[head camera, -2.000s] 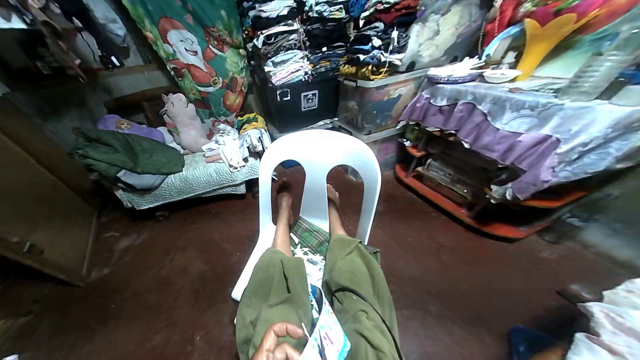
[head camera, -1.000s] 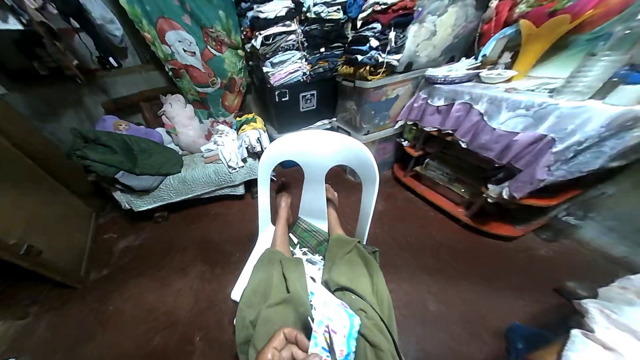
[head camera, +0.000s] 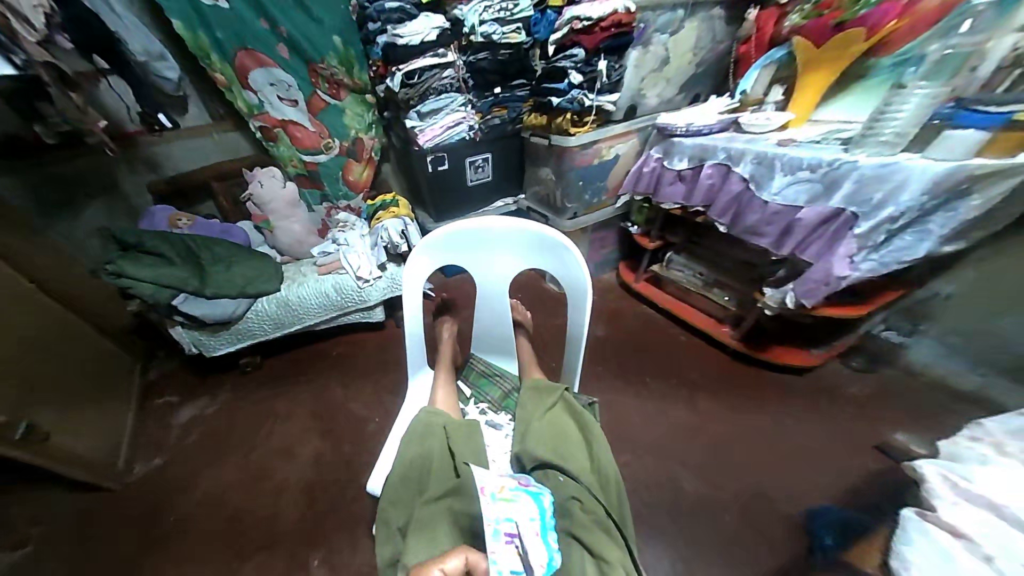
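Observation:
At the bottom edge, my left hand (head camera: 450, 563) is partly in view, its fingers at the left edge of a printed plastic packet (head camera: 512, 512) in white, blue and pink. A thin dark pointed thing (head camera: 524, 547) lies across the packet's lower part; what it is cannot be told. My right hand is out of view. Small white and grey scraps (head camera: 493, 428) lie between my legs in olive trousers, beside a green plaid cloth (head camera: 488, 382). My legs stretch over a white plastic chair (head camera: 494, 320), feet near its backrest.
A low padded bench (head camera: 320, 300) with clothes and a pink plush toy (head camera: 278, 210) stands at left. Behind the chair are storage bins (head camera: 580, 172) under stacked clothes. At right is a table with a silvery cloth (head camera: 768, 172). White fabric (head camera: 968, 488) lies at lower right.
The packet was narrow and tilted two seconds ago; its printed face has since turned more into view. My left hand has sunk lower and shows less.

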